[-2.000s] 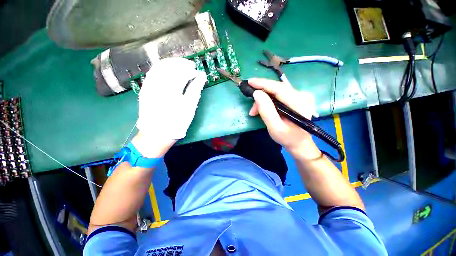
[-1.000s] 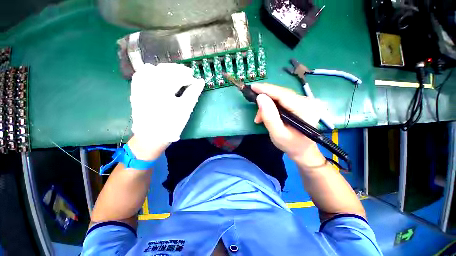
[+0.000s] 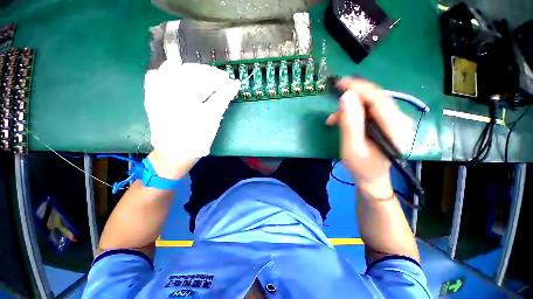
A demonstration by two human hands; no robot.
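The green PCB panel strip (image 3: 283, 79) lies on the mat against the dull silver-grey rest (image 3: 263, 42), with thin leads sticking up along its far edge. My left hand (image 3: 186, 111), in a white glove, covers the strip's left end; a short piece of solder wire (image 3: 250, 76) shows at its fingertips over the boards. My right hand (image 3: 369, 120), bare and blurred, is to the right of the strip and holds the black soldering iron (image 3: 390, 150). The iron's tip is blurred, apart from the boards. A blue wrist strap (image 3: 153, 177) is on my left wrist.
Blue-handled cutters (image 3: 409, 99) lie partly behind my right hand. A black box with whitish bits (image 3: 357, 29) is beyond the strip. The soldering station with a yellowish sponge (image 3: 464, 76) is at far right. Reddish-brown PCB panels (image 3: 16, 99) are at far left. A hood rim (image 3: 234, 10) hangs above.
My right hand with the iron has moved right, off the boards, and now overlaps the cutters. My left hand stays at the strip's left end. The view has shifted, with the bench edge higher.
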